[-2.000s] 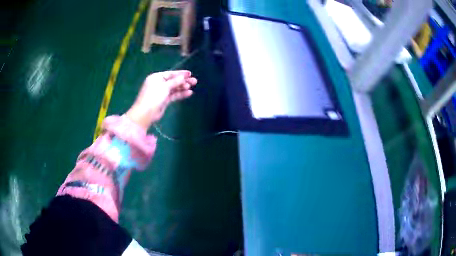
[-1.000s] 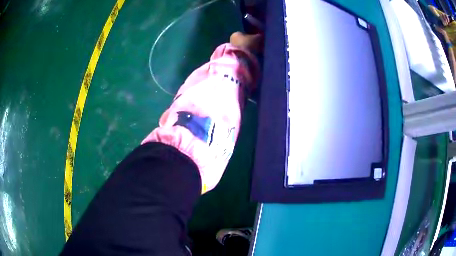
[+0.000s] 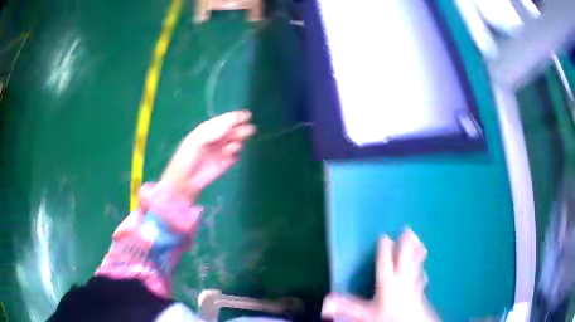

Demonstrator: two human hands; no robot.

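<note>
The black-framed panel with a bright white face (image 3: 397, 69) lies on the blue-green bench, cut off by the top edge. My left hand (image 3: 211, 151) is blurred, over the floor left of the bench, with its fingers drawn together. A faint thin pale strand (image 3: 287, 131) shows between this hand and the panel; whether the fingers hold it cannot be told. My right hand (image 3: 400, 277) is blurred and cut off by the bottom edge, over the bench below the panel, fingers apart, with nothing seen in it.
The bench mat (image 3: 435, 195) has a pale rail (image 3: 520, 207) along its far side. A wooden stool (image 3: 230, 7) shows at the top. Yellow tape (image 3: 149, 94) runs along the green floor. A pale curved frame part (image 3: 246, 303) is at the bottom. A grey post (image 3: 536, 47) stands top right.
My left hand has drawn back from the panel's left edge, down and to the left. My right hand has come into view at the bottom. The view has shifted, so the panel sits higher.
</note>
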